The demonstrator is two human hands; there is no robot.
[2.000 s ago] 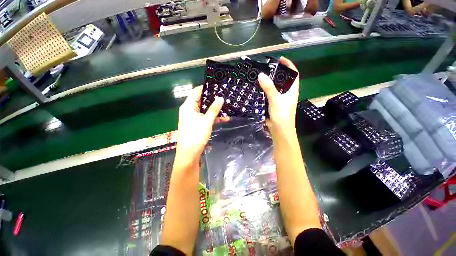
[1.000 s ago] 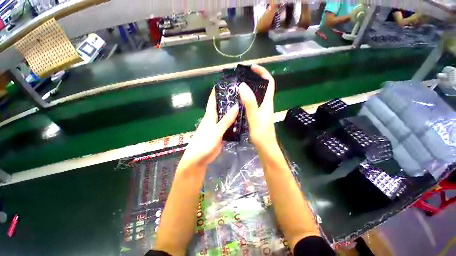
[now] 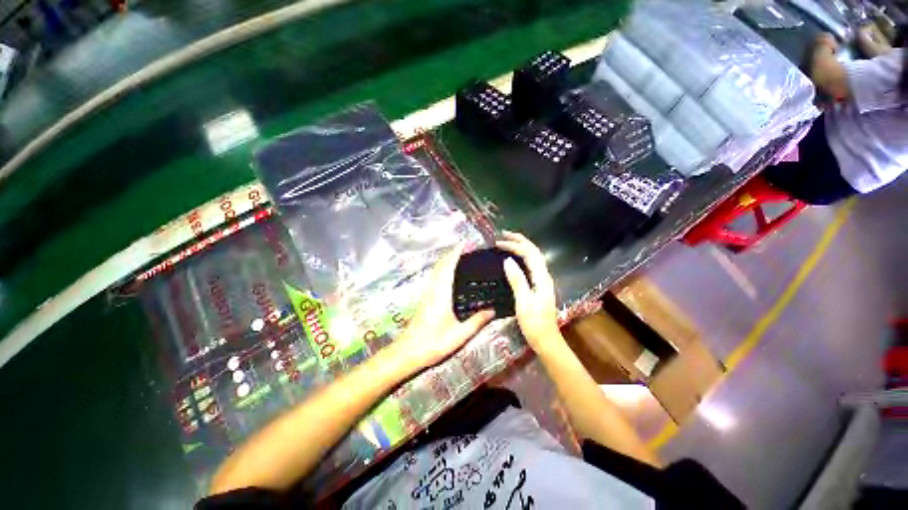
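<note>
A squared stack of black keypad pieces (image 3: 482, 283) is between my two hands, low over the near edge of the printed mat. My left hand (image 3: 445, 317) holds its left and near side. My right hand (image 3: 530, 289) holds its right side. Small pale marks show on the near part of the stack. A clear plastic bag (image 3: 343, 189) lies crinkled on the printed mat (image 3: 234, 329), just beyond my hands. I cannot tell if anything is inside it.
Black keypad piles (image 3: 546, 149) stand on the bench to the right. Wrapped pale bundles (image 3: 677, 90) lie beyond them. The green conveyor (image 3: 129, 129) runs along the back. An open cardboard box (image 3: 647, 344) and a red stool (image 3: 752, 214) are on the floor. A person (image 3: 866, 120) sits far right.
The view has swung right and down. My hands have brought the stack closer to my body, at the mat's near edge. The pieces, fanned two seconds ago, are now squared together.
</note>
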